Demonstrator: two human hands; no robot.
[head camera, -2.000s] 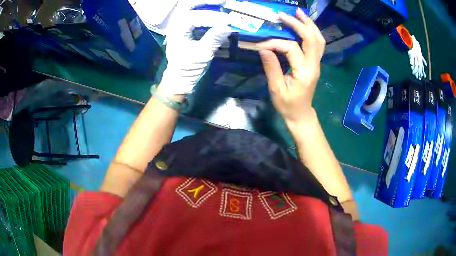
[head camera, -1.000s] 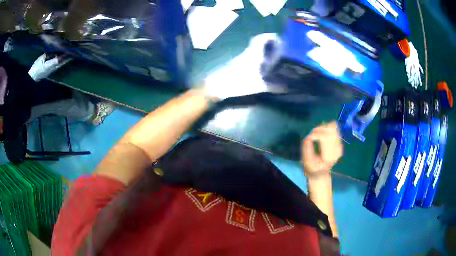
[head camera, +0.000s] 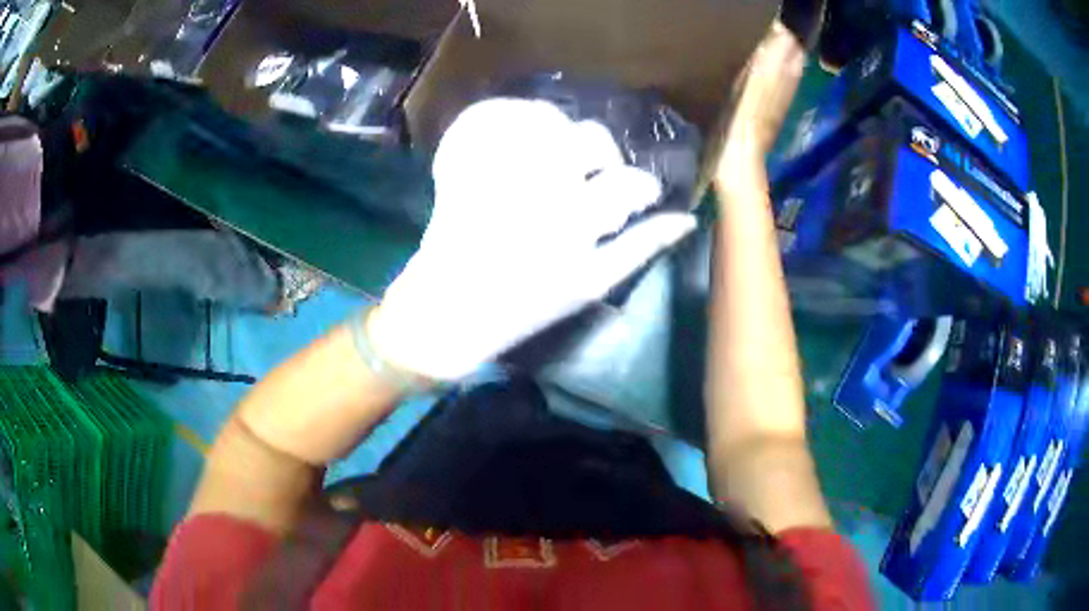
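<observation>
An open retail box (head camera: 525, 50) lies in front of me at the top of the view, brown inside. Dark, crinkled, shiny plastic (head camera: 657, 137) shows in it. My left hand (head camera: 525, 233), in a white knitted glove, is over the near side of the box, fingers pointing right. The glove hides the edge, so its grip cannot be told. My bare right hand (head camera: 768, 96) is on the box's right side panel at the top, partly blurred, its fingers around the panel edge.
Closed blue boxes (head camera: 955, 209) are grouped at right. A blue tape dispenser (head camera: 896, 364) and a row of slim blue boxes (head camera: 955, 477) are nearer. A spare white glove (head camera: 1037, 251) lies at far right. Another open box (head camera: 340, 84) is at left. A person's sleeve (head camera: 167, 265) and green crates (head camera: 84, 466) are at left.
The closed blue box held by my left hand has gone to the group at right. An open box is now in front of me, with both hands at it. The view has shifted.
</observation>
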